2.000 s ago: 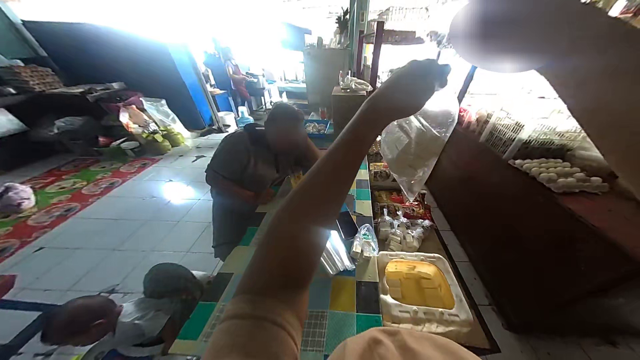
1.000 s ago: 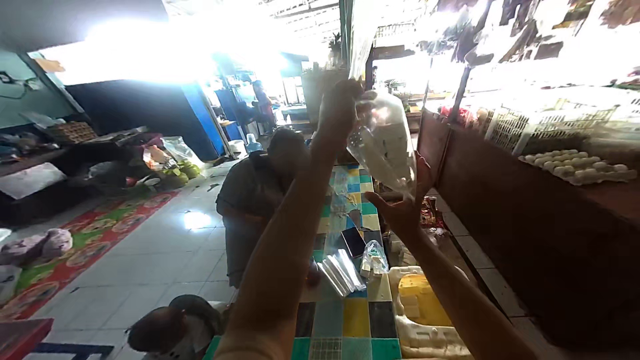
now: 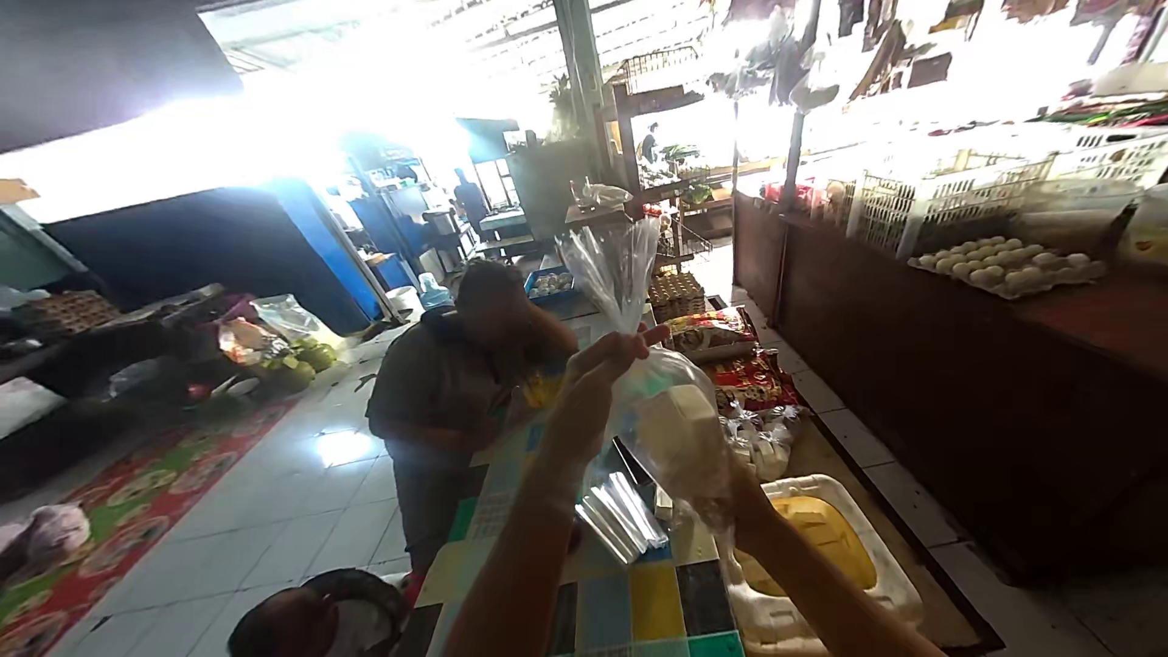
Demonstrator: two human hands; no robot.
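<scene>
My left hand (image 3: 602, 370) pinches the gathered neck of a clear plastic bag (image 3: 613, 274), whose loose top fans out above the fingers. Inside the bag is a pale block (image 3: 680, 429), its material not certain. My right hand (image 3: 741, 511) is at the lower part of the bag, its fingers partly hidden behind it. Below on the checkered tabletop (image 3: 607, 602) lie several folded strips of clear plastic (image 3: 622, 518), beside a dark, partly hidden phone-like object (image 3: 631, 461). A white foam box (image 3: 899, 584) with yellow contents (image 3: 821, 543) is under my right forearm.
Small tied bags of pale pieces (image 3: 765, 443) and red packets (image 3: 753, 379) line the table's right side. A person (image 3: 447, 392) leans at its left edge; another person's head (image 3: 287, 620) is lower left. A brown partition (image 3: 885, 365) with an egg tray (image 3: 1008, 265) stands right.
My left hand has come down from high up and now closes the bag's neck. My right hand, out of view two seconds ago, has come to the bag. The pale block now shows inside it.
</scene>
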